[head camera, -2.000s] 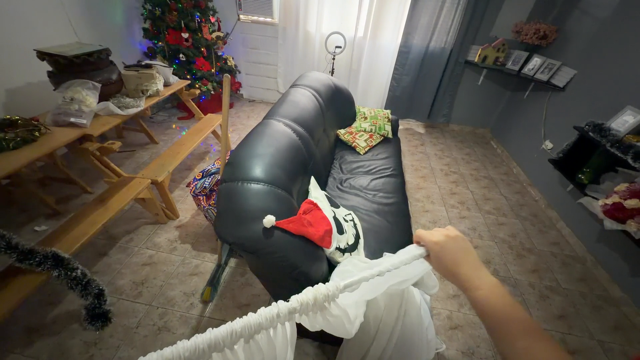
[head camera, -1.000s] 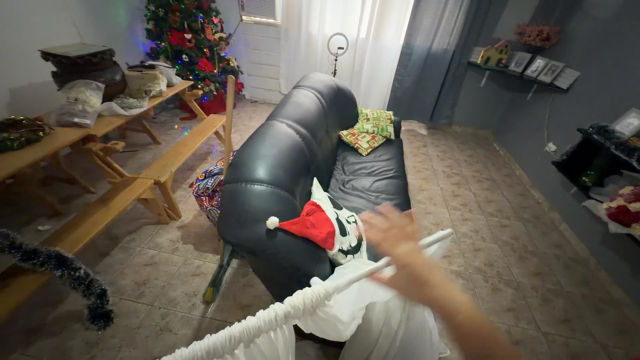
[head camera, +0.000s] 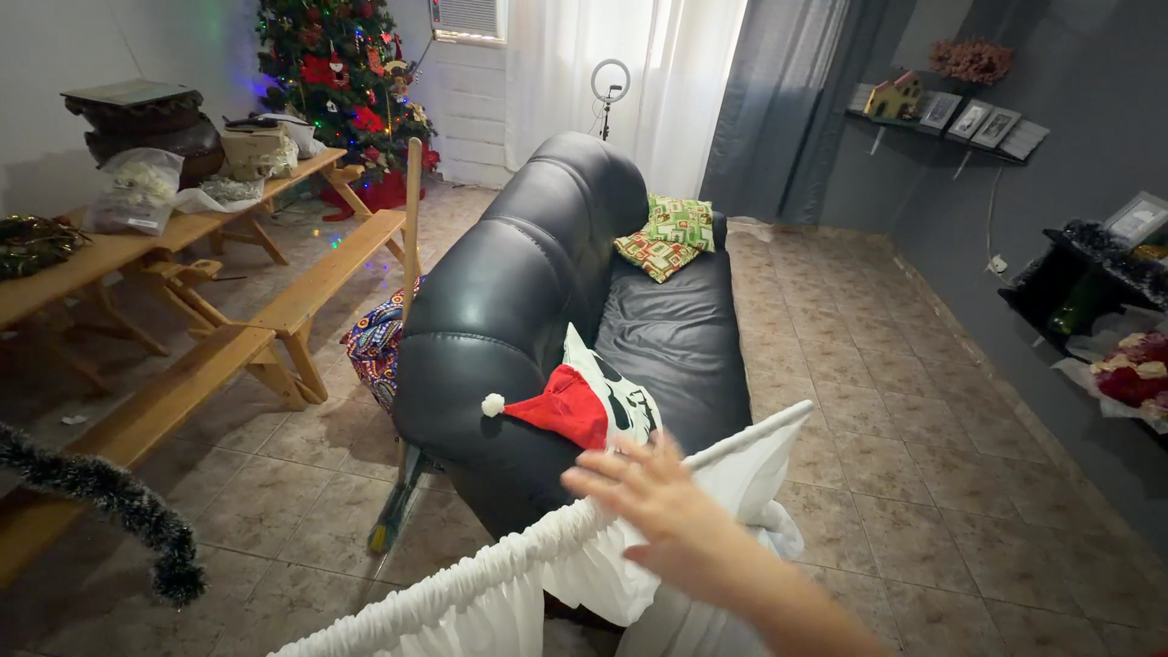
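A white sheer curtain (head camera: 493, 584) hangs gathered along a rod that slants from the bottom edge up to the right, where the cloth lies flatter towards the rod's end. Over the rod is my right hand (head camera: 643, 497), blurred, with its fingers spread; whether it touches the cloth cannot be told. My left hand is out of view. Just beyond the fingers, a red Santa hat (head camera: 566, 406) with a white pompom and a black-and-white cushion (head camera: 616, 388) rest on the arm end of a black leather sofa (head camera: 511, 274).
Wooden benches (head camera: 328, 274) and a wooden table (head camera: 201, 228) with bags and a large pot stand at left. A broom (head camera: 394, 511) leans behind the sofa. Dark tinsel (head camera: 100, 484) hangs at lower left. Wall shelves (head camera: 958, 137) are at right, a Christmas tree (head camera: 351, 100) at the back.
My right hand was closed around the rod near its right end; it has let go and moved left along it, fingers now spread. The gathered cloth has shifted along the rod.
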